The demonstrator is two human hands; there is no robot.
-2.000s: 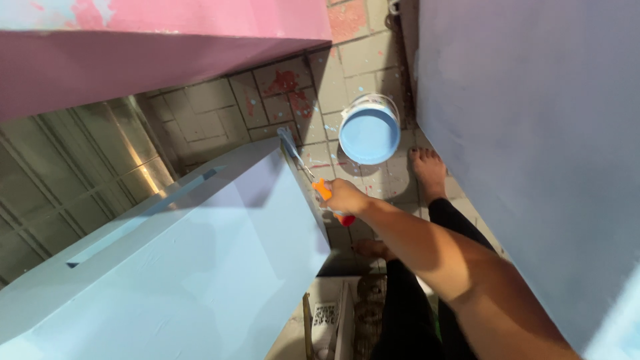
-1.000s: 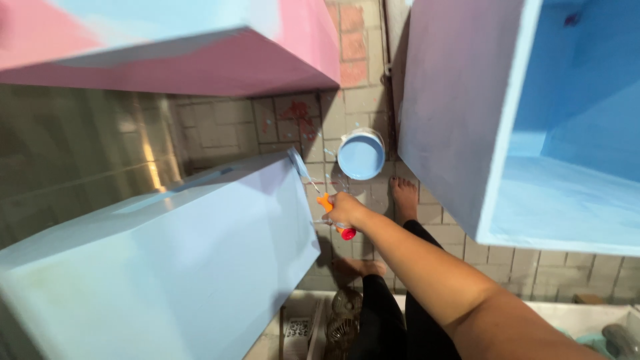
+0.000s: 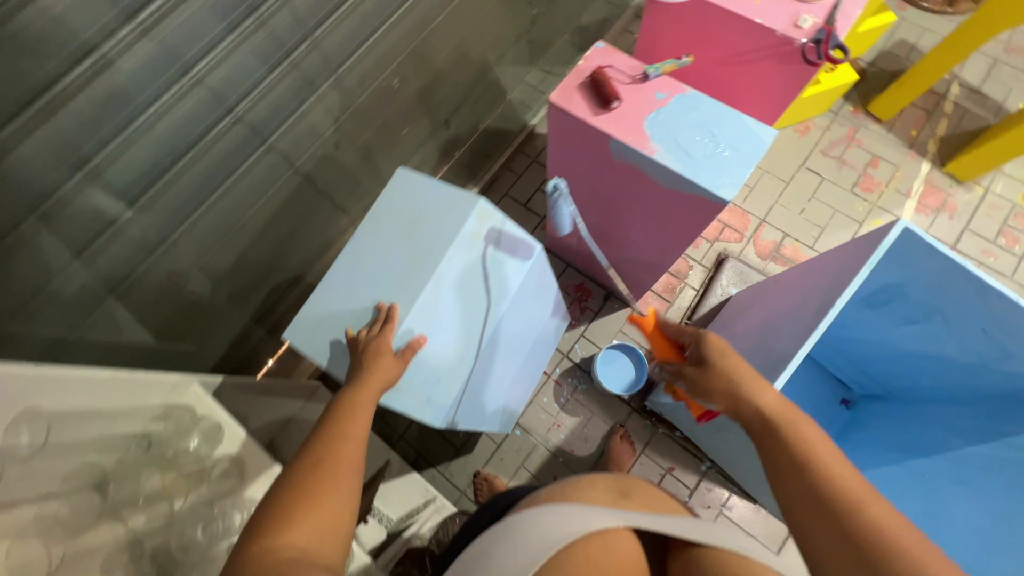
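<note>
My right hand [image 3: 708, 372] grips the orange handle of a paint roller [image 3: 562, 210], whose head, coated in light blue, is held up to the left in front of a pink box. My left hand [image 3: 376, 350] lies with fingers spread on a light blue painted box [image 3: 448, 296]; the roller's shadow falls across that box. Below the roller's handle, a bucket of light blue paint [image 3: 621, 369] stands on the tiled floor. The pink box [image 3: 632, 184] bears a wet-looking patch of light blue on its top, and a small dark red roller [image 3: 606, 88] lies there.
A large box with a blue inside [image 3: 920, 360] stands at the right. Scissors [image 3: 826, 44] rest on another pink box [image 3: 728, 60] at the top, near yellow legs [image 3: 928, 72]. A metal shutter [image 3: 200, 160] is at the upper left, clear round containers [image 3: 104, 480] at the lower left. My feet are near the bucket.
My left hand has come into view, resting on the light blue box. My right hand has raised the roller off to the side of that box's edge. The view has shifted widely.
</note>
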